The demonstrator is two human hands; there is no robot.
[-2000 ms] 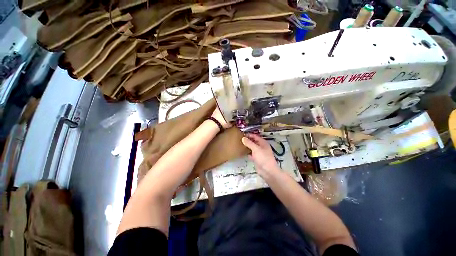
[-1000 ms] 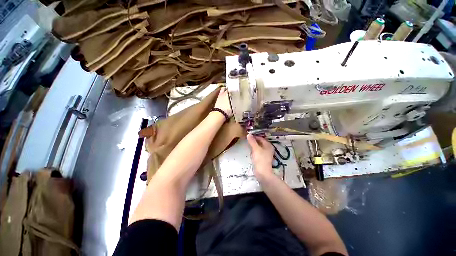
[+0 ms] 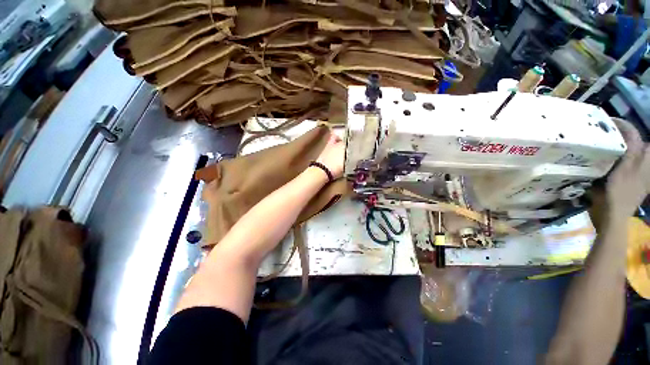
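Observation:
The brown bag body (image 3: 267, 178) lies on the left of the white machine table, its right edge at the needle area (image 3: 362, 187) of the sewing machine (image 3: 456, 135). My left hand (image 3: 333, 155) holds the bag just behind and left of the needle, its fingers partly hidden by the machine head. My right hand (image 3: 631, 175) is at the handwheel at the right end of the arm, blurred; its finger grip cannot be made out clearly. The tan binding tape (image 3: 445, 207) runs from the right to the needle. Scissors with dark green loops (image 3: 385, 225) lie right of the needle.
A tall pile of unfinished brown bags (image 3: 285, 57) stands behind the table. More brown bags (image 3: 44, 278) lie at the left on the grey metal surface (image 3: 135, 235). Thread cones (image 3: 531, 78) stand behind the machine. A clear plastic bag (image 3: 456, 294) hangs at the front edge.
My right hand has left the bag edge near the needle and moved far right to the handwheel. The scissors are now uncovered. My left hand stays on the bag. The view has shifted.

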